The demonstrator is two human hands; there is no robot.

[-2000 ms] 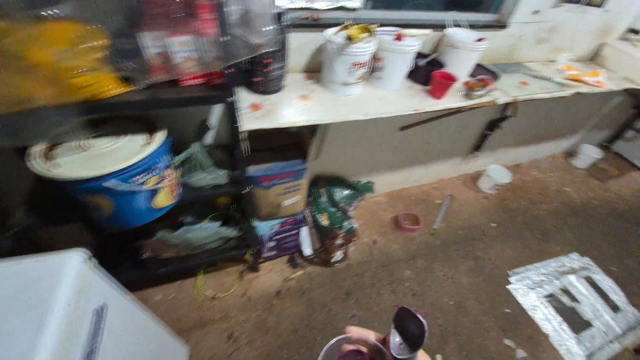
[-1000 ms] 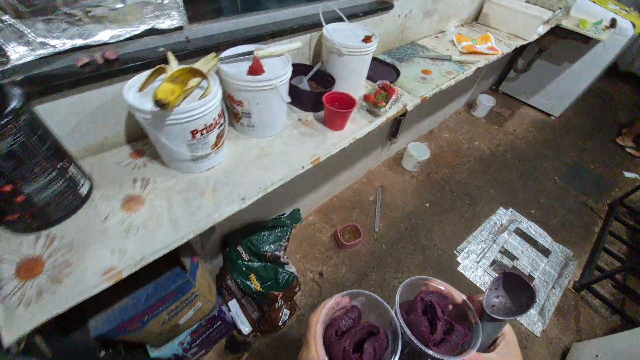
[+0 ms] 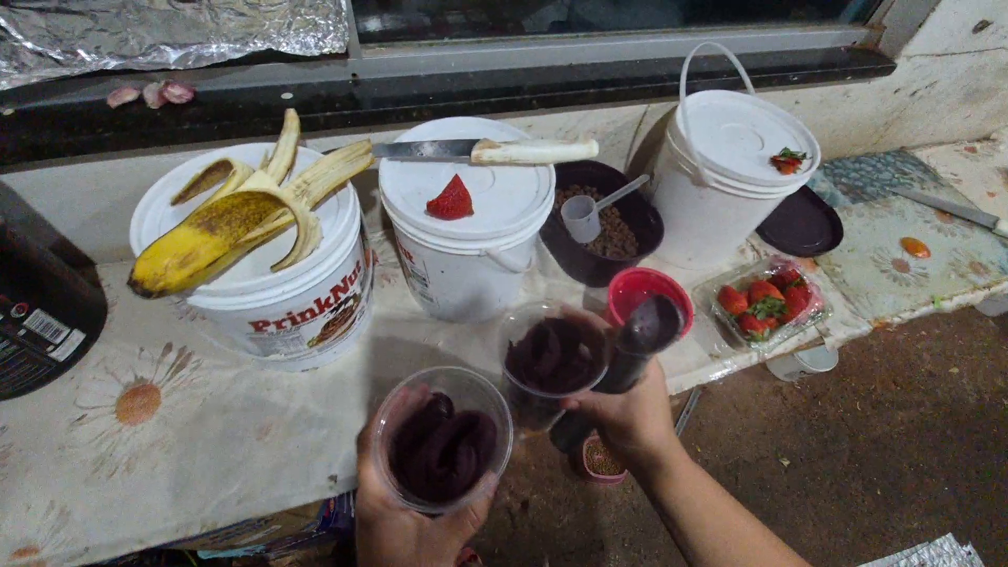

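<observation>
My left hand (image 3: 421,512) is wrapped around a clear plastic cup (image 3: 442,441) of dark purple, smooth frozen pulp, low at the front of the counter. Further right, my right hand (image 3: 630,409) holds a second clear cup (image 3: 555,354) of the same purple food together with a dark scoop (image 3: 650,323) smeared with purple. Behind the scoop stands a red plastic cup (image 3: 630,287). To its right lies a clear tray of strawberries (image 3: 764,303). A banana in a partly opened peel (image 3: 213,232) rests on a white lidded bucket (image 3: 283,331) at the left.
A second white bucket (image 3: 465,276) carries a knife (image 3: 504,150) and a strawberry piece (image 3: 450,198). Near the wall are a purple bowl (image 3: 606,260) with brown bits and a measuring scoop, a handled white bucket (image 3: 724,181) and a dark lid (image 3: 802,224). Another knife (image 3: 945,206) lies far right.
The view has swung to the counter and come closer. Both hands, low in the frame a second ago, now hold the cups over the counter's front part, the right one further forward.
</observation>
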